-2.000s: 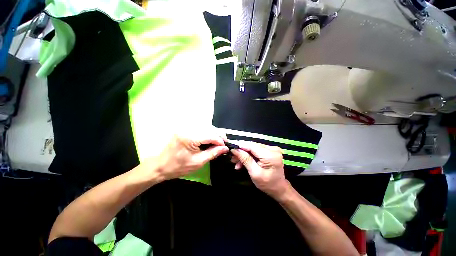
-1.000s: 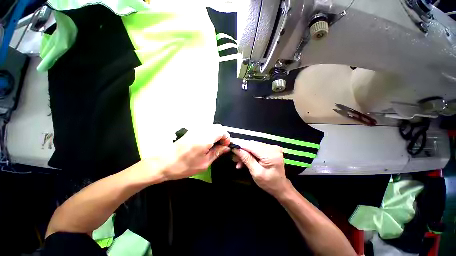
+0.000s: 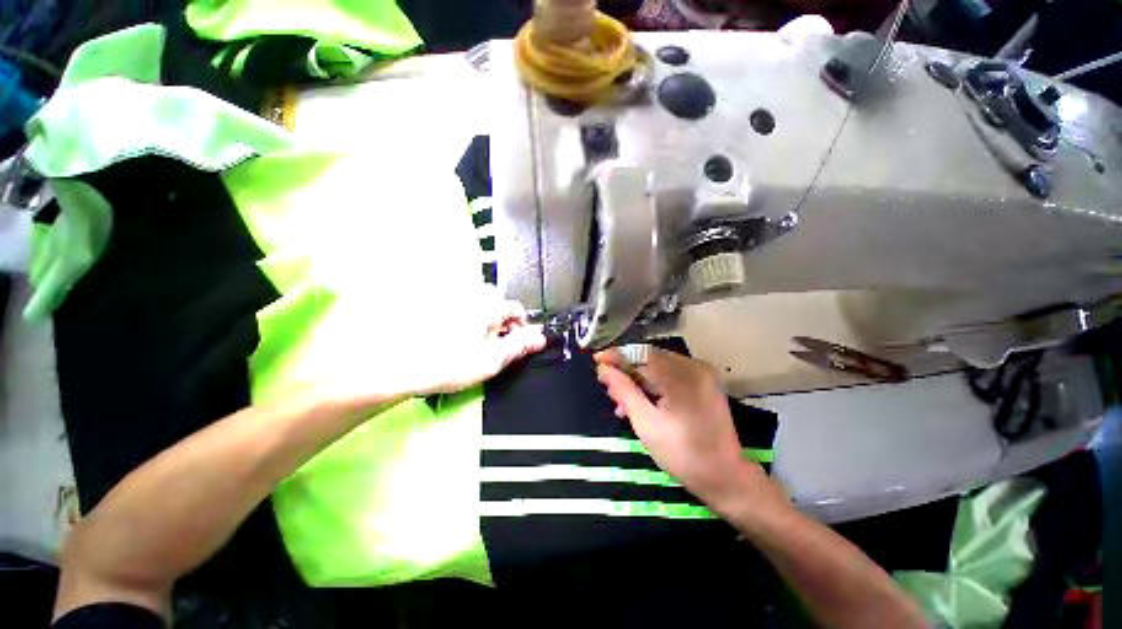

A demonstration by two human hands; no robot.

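Note:
The neon green body panel lies on the table left of the sewing machine head. It joins the black striped panel, which runs under the machine. My left hand is on the cloth, its fingertips at the left side of the presser foot. My right hand is just right of the foot, thumb and fingers pinched together. A small black strip is not distinct from the black cloth at the fingertips. What either hand grips cannot be made out.
Red-handled snips lie on the machine bed. Black-handled scissors lie at the right end. A tan post with yellow coils stands on the machine head. Pale green pieces hang at lower right; more green cloth lies at the back.
Both hands have moved from the table's front edge up to the presser foot. The green and striped panels have shifted towards the front. The camera view has also shifted, showing the machine's top.

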